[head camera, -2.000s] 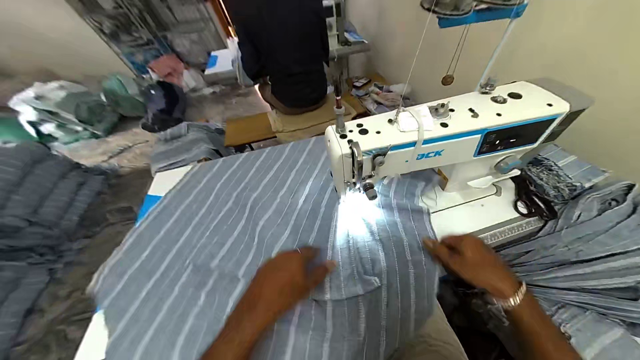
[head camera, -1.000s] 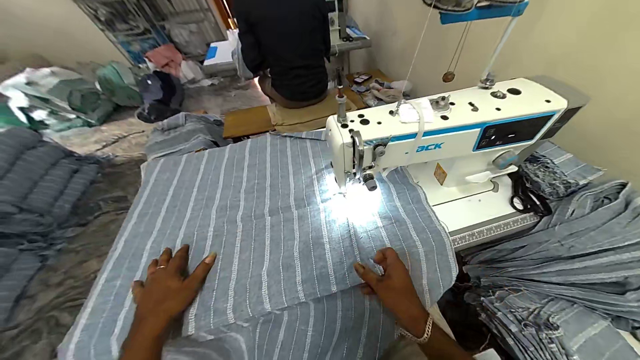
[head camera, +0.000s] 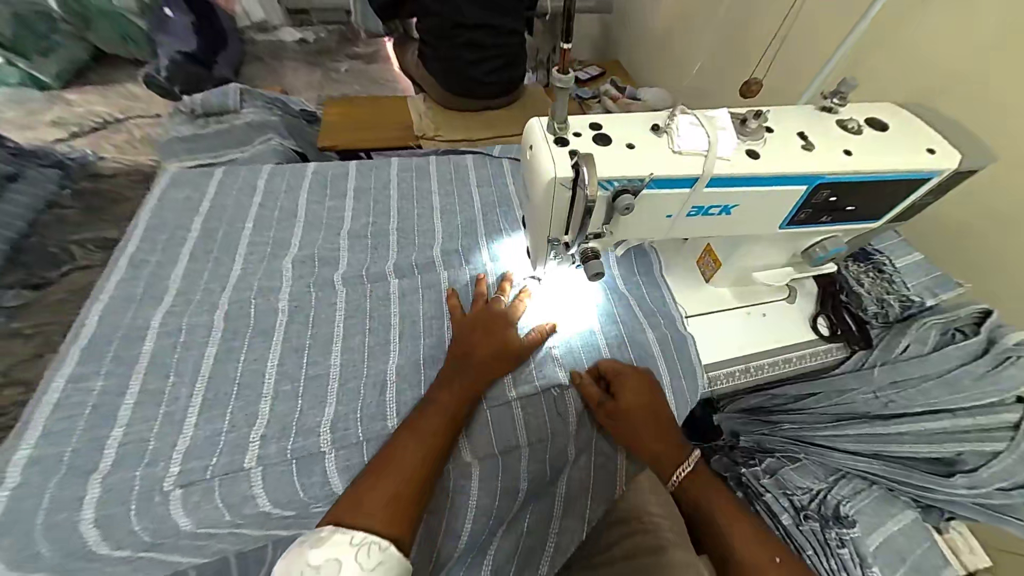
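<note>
Blue-grey striped fabric (head camera: 320, 320) lies spread over the sewing table and under the head of a white Jack industrial sewing machine (head camera: 736, 192). My left hand (head camera: 490, 336), with a ring on it, rests flat on the fabric just left of the needle area, fingers apart. Closer to me and to the right, my right hand (head camera: 628, 404) pinches a fold of the fabric between thumb and fingers; a bracelet is on that wrist. The machine's lamp lights the cloth brightly, and the glare hides the needle and presser foot.
Bunched striped fabric (head camera: 896, 416) is heaped at the right, beside black-handled scissors (head camera: 832, 320) and a measuring scale (head camera: 776, 366) along the machine bed. Another person (head camera: 472, 48) sits on a wooden bench (head camera: 364, 120) beyond the table. More folded cloth (head camera: 240, 124) lies behind at the left.
My left hand has moved right across the fabric, from its left part to beside the machine head. My right hand remains at the near right part of the cloth. The view has moved closer to the machine.
</note>
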